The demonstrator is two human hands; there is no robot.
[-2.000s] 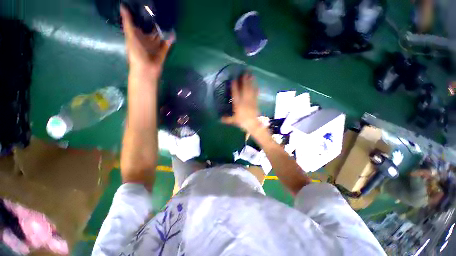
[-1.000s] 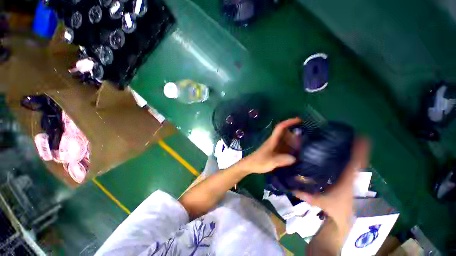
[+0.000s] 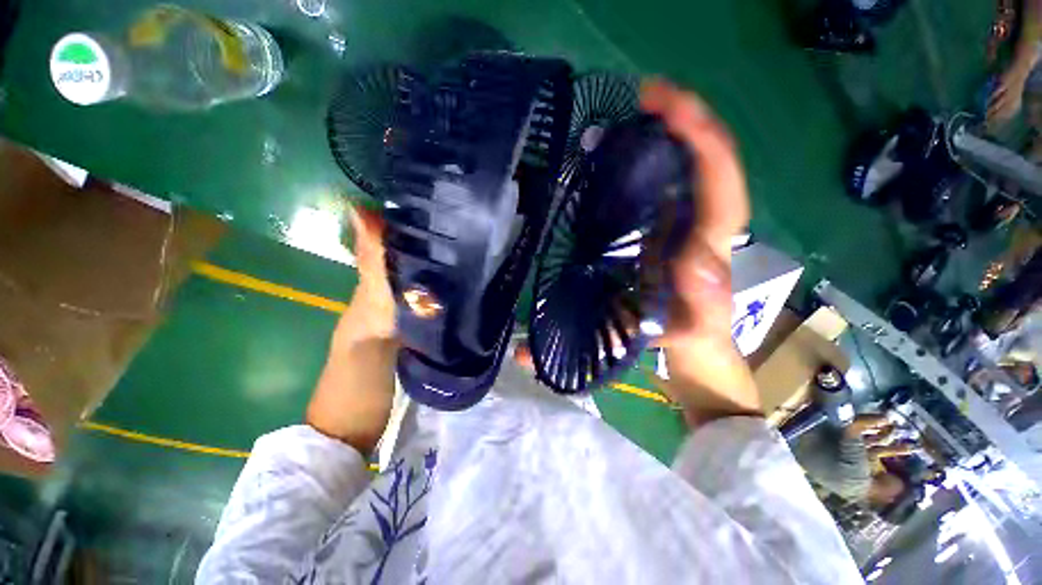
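Observation:
My left hand (image 3: pixel 368 309) holds a dark navy fan unit (image 3: pixel 457 229) upright over my lap, its slotted side and rounded base showing. Pale blades show dimly inside the cage. My right hand (image 3: pixel 703 229) holds a dark round front grille (image 3: pixel 588 309) with thin spokes, tilted, close beside the fan's open side. A dark rounded part by my right palm hides some of it. Whether the grille touches the fan, I cannot tell. Behind them another loose round grille (image 3: pixel 360 126) lies on the green bench.
A clear bottle (image 3: pixel 171 63) with a white cap lies at the upper left. A brown carton (image 3: pixel 86 263) and pink rounds (image 3: pixel 23 423) are at the left. A white retail box (image 3: pixel 760 297) stands at the right. Other people's hands show at the right edge.
The dark fan has come nearer over my lap, now held in my left hand. My right hand now holds a spoked grille apart at the right. The view has shifted.

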